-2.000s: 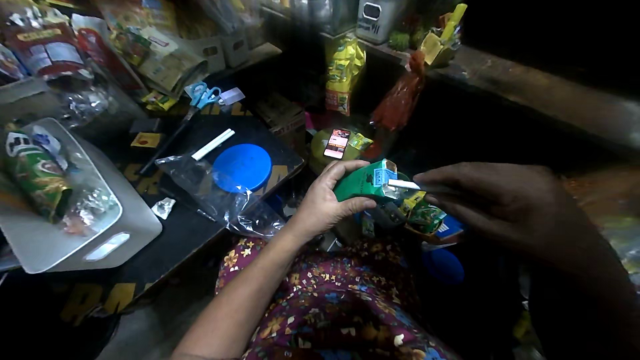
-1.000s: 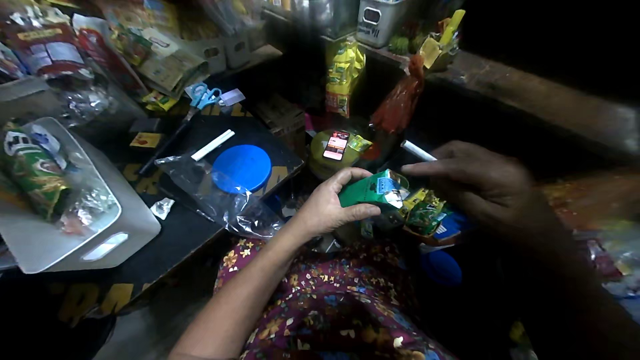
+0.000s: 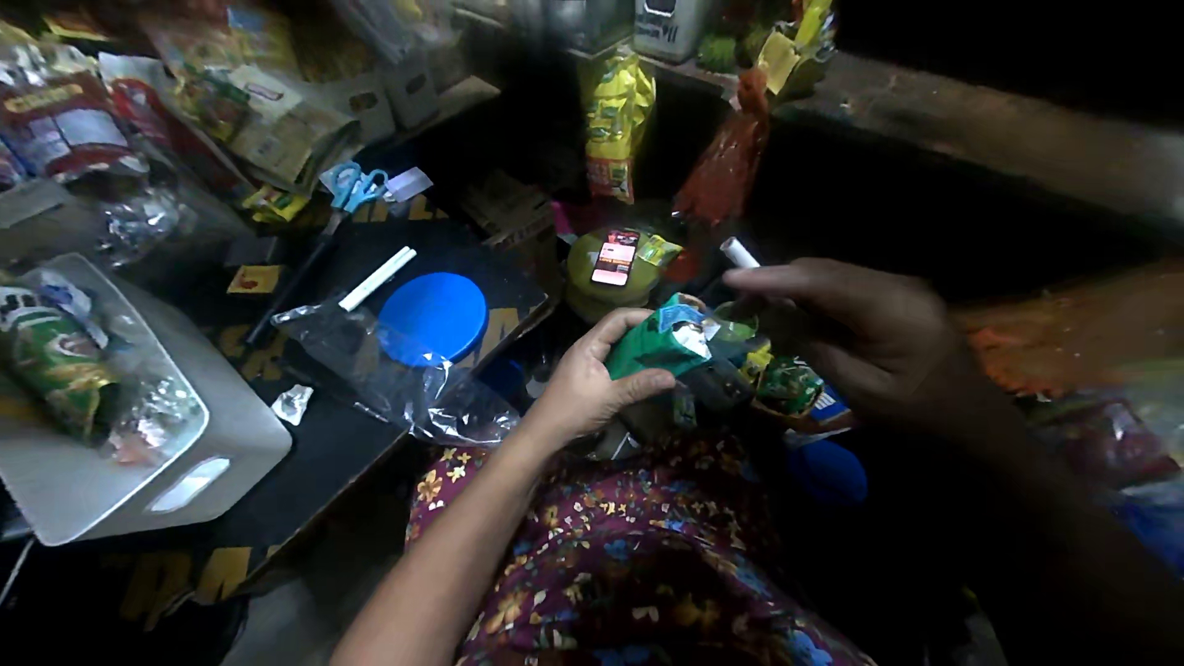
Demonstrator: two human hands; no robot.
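My left hand (image 3: pixel 601 375) is closed around a green cigarette pack (image 3: pixel 657 350), whose torn top faces right and shows foil and a blue strip. To its upper right, my right hand (image 3: pixel 832 324) grips a white cigarette (image 3: pixel 738 252) between thumb and fingers; its far end points up and left, apart from the pack. The other fingers of that hand are dark and hard to make out. Two white sticks, likely cigarettes (image 3: pixel 377 278), lie side by side on the black table, near a round blue lid (image 3: pixel 433 318) and a clear plastic bag (image 3: pixel 462 407).
A whitish plastic bin (image 3: pixel 268 449) with wrappers stands at left. Blue-handled scissors (image 3: pixel 356 188) lie behind the sticks. A lit phone (image 3: pixel 615 257) rests on a round yellowish lid (image 3: pixel 585 277). Yellow packets (image 3: pixel 618 125) and a red plastic bag (image 3: pixel 731 162) hang beyond. Green packets (image 3: pixel 789 387) lie below my right hand.
Two seconds ago the cigarette in my right hand was at the pack's opening; it has moved up, away from the pack. My left hand still holds the pack, now turned somewhat.
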